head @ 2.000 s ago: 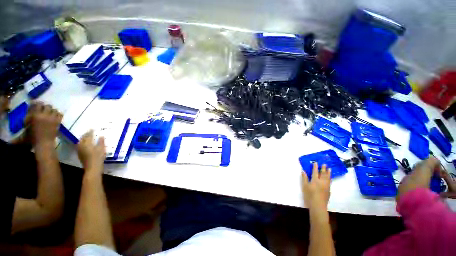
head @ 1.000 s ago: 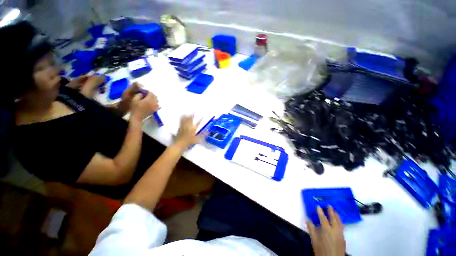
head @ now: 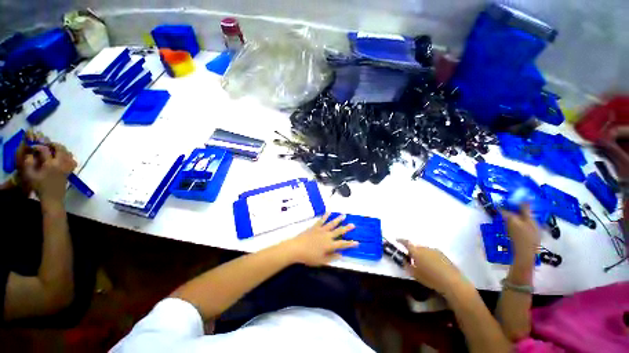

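Note:
A blue blister tray [head: 365,238] lies flat near the table's front edge. My left hand [head: 322,241] rests with spread fingers on its left part. A black USB cable coil [head: 395,252] sticks out at the tray's right end. My right hand [head: 431,267] has its fingertips around the coil's outer end; the exact grip is partly hidden. A flat printed card [head: 278,207] with a white face and blue edges lies just left of the tray, beyond my left forearm.
Stacked white cards [head: 146,185] and a blue box-like tray [head: 203,172] are at left. The black cable pile [head: 358,141] is behind. Filled trays [head: 448,179] lie at right, where a neighbour's hand [head: 522,231] works. Another person's hands [head: 47,164] are at far left.
The tray with its coil has moved left, beside the card. My left hand has left the white cards for the tray. My right hand has shifted from the tray to the coil.

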